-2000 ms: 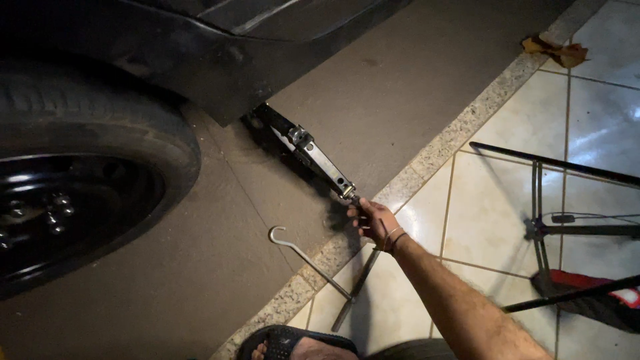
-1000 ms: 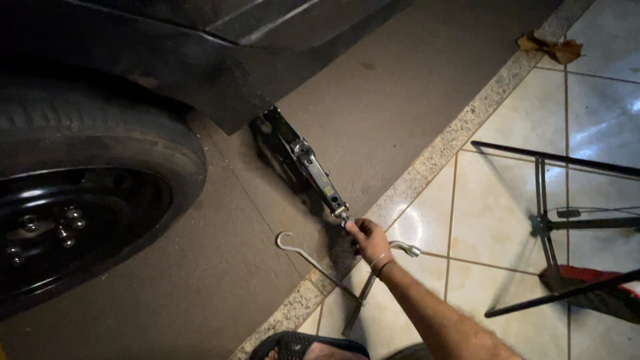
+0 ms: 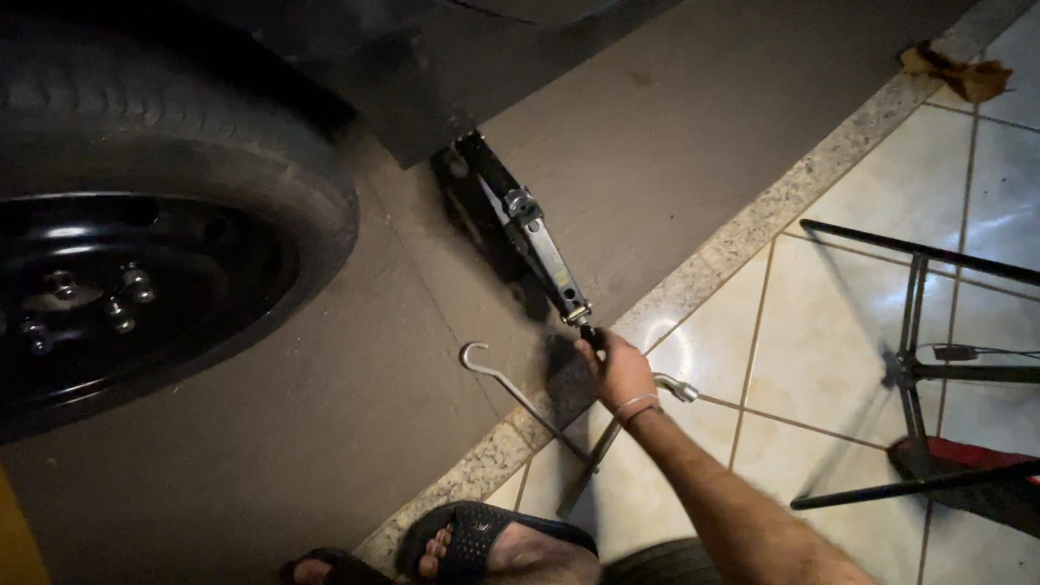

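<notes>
My right hand (image 3: 621, 370) grips the screw end of a scissor jack (image 3: 543, 244), its fingers closed around the fitting at the jack's near end. The jack's far end reaches the lower edge of a dark car body (image 3: 422, 97). Left of the jack is a car wheel with a black steel rim (image 3: 154, 284) and several lug nuts (image 3: 122, 313). A hooked metal rod (image 3: 524, 400) lies on the floor left of my hand. An L-shaped lug wrench (image 3: 601, 459) lies partly beneath my wrist, its socket end showing at the right. My left hand is not in view.
A granite strip (image 3: 715, 252) divides the brown floor from pale tiles (image 3: 812, 325). A black metal stand (image 3: 918, 370) with a red and black item is at the right. A dry leaf (image 3: 959, 73) lies at the upper right. My sandaled foot (image 3: 479, 540) and another tire (image 3: 666, 565) are at the bottom.
My right hand stays at the jack's end, its grip turned somewhat. The wrench's socket end, not visible in the earliest frame, shows beside my wrist.
</notes>
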